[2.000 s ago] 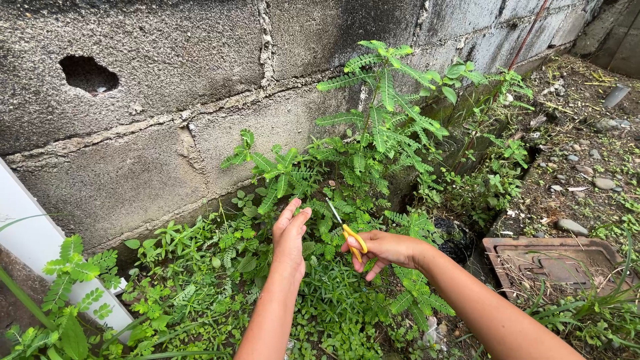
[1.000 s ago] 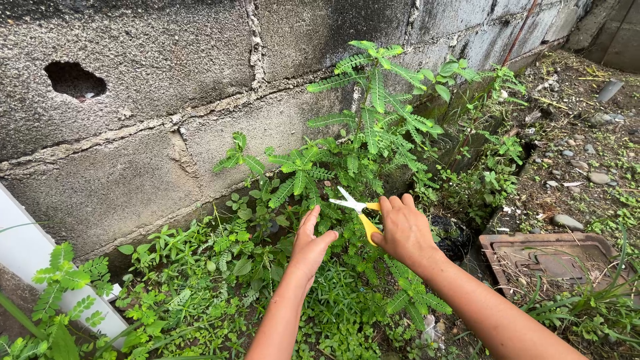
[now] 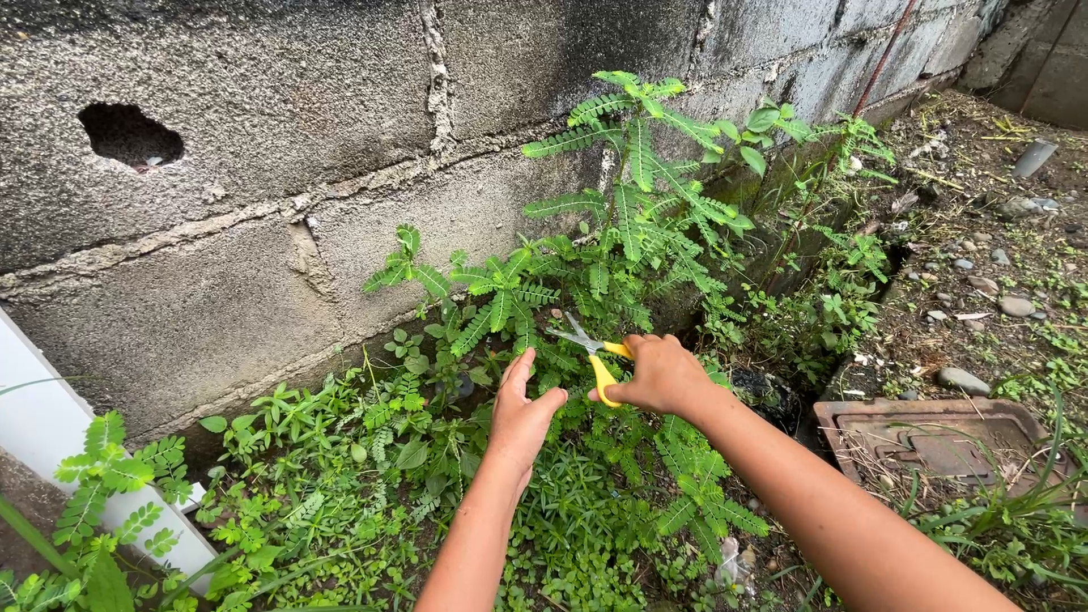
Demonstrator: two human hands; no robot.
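Yellow-handled scissors [image 3: 605, 374] are in my right hand [image 3: 667, 374], their metal blades spread apart and pointing up and left among the leaves. My left hand [image 3: 520, 412] is just left of the scissors, thumb and fingers apart, nothing seen in it; its fingertips reach the lower leaves of a green weed with feathery leaflets [image 3: 501, 297]. A taller plant of the same kind [image 3: 633, 195] rises behind the scissors, against the wall. Whether the blades touch a stem cannot be told.
A concrete block wall [image 3: 212, 314] with a hole runs behind the plants. Low weeds [image 3: 323, 510] cover the ground. At right lie a rusty metal cover [image 3: 943, 438], stones [image 3: 963, 381] and a narrow ditch. A white board [image 3: 51, 433] leans at left.
The scissors' blades, close together two seconds ago, are now spread. My right hand has turned from palm-up to back-up around the handles. My left hand's thumb has moved away from its fingers.
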